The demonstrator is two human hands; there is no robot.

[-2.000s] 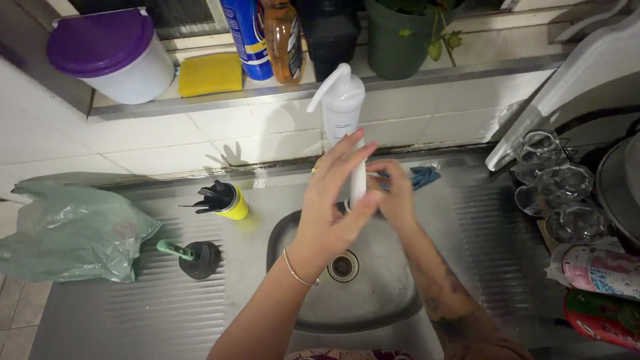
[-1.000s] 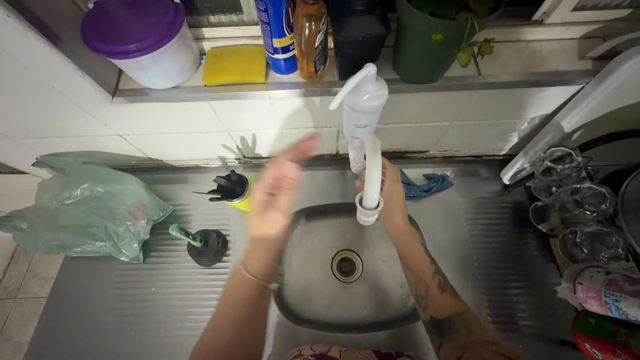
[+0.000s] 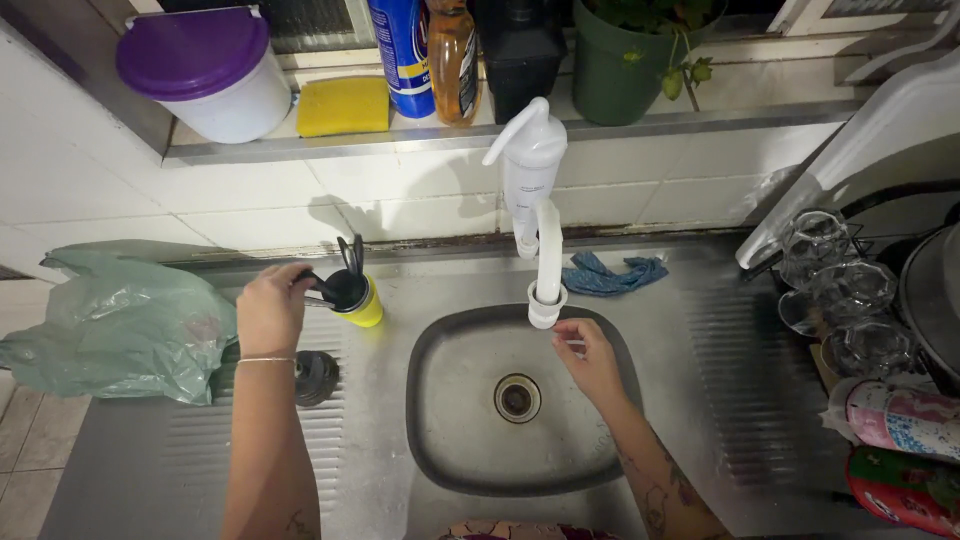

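My left hand (image 3: 274,311) has its fingers closed on the black handle of a utensil in a yellow cup (image 3: 365,304) that holds several black-handled utensils. Below the fingers, the forearm partly hides a black round brush (image 3: 316,377). My right hand (image 3: 589,360) holds nothing, its fingers loosely curled just below and right of the white faucet's spout nozzle (image 3: 546,304). The faucet body (image 3: 534,161) is a white filter cylinder with a lever on top. Under the spout lies the steel sink basin (image 3: 457,442) with its drain (image 3: 517,398). A crumpled blue cloth (image 3: 615,274) rests behind the basin.
At the left lies a green plastic bag (image 3: 127,330). Glasses (image 3: 847,289) and a large pot stand at the right, above a red package (image 3: 900,491). The ledge holds a purple-lidded tub (image 3: 199,67), a yellow sponge (image 3: 343,106), bottles and a potted plant (image 3: 619,71).
My left hand has moved left from near the faucet to the yellow cup and taken hold of a utensil handle. My right hand has come down from beside the spout to below its nozzle.
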